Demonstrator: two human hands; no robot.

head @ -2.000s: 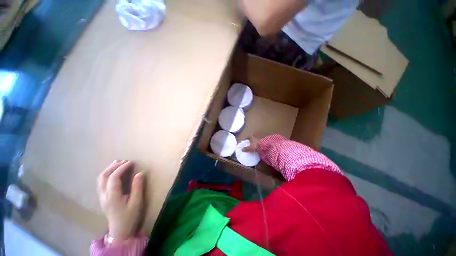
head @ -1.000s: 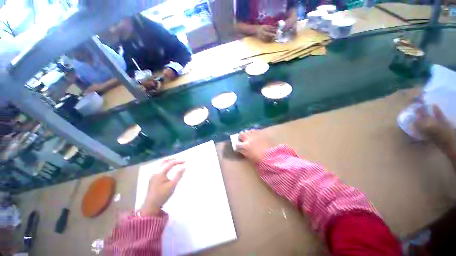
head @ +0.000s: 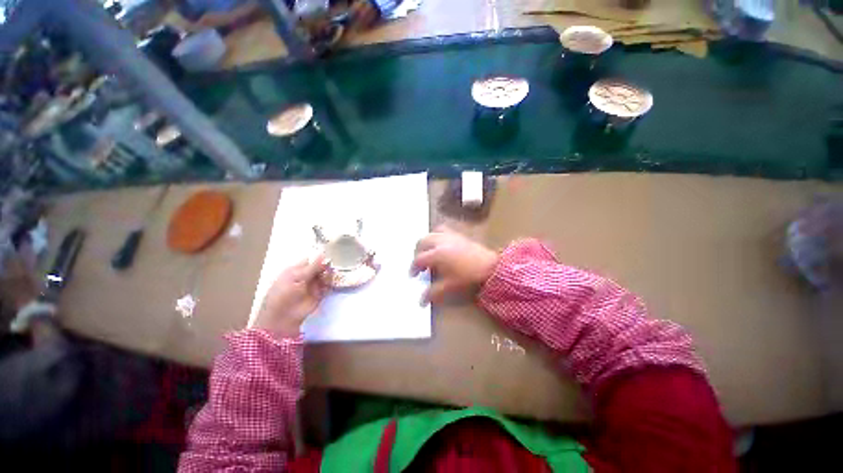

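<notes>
A stack of white wrapping paper [head: 388,319] lies flat on the brown table in front of me. A copper-gold legged metal stand [head: 349,262] is upside down over the paper, its short legs pointing up. My left hand [head: 294,294] holds the stand by its left edge. My right hand [head: 453,263] is at the right edge of the paper, fingers slightly curled and apart, holding nothing visible. A small white block on a dark base [head: 472,188] sits just beyond the paper's right corner.
Several stands, one here [head: 500,91], are on the green belt [head: 397,102] beyond the table. An orange disc [head: 200,222], a dark handle [head: 128,249] and a black object [head: 64,257] lie left. A blurred whitish bundle [head: 813,245] is far right. Another person's hand [head: 20,277] shows far left.
The view has gone from the carton to the table. Since the second frame, a stand has come into my left hand, and my right hand has moved from the white block to the paper's edge.
</notes>
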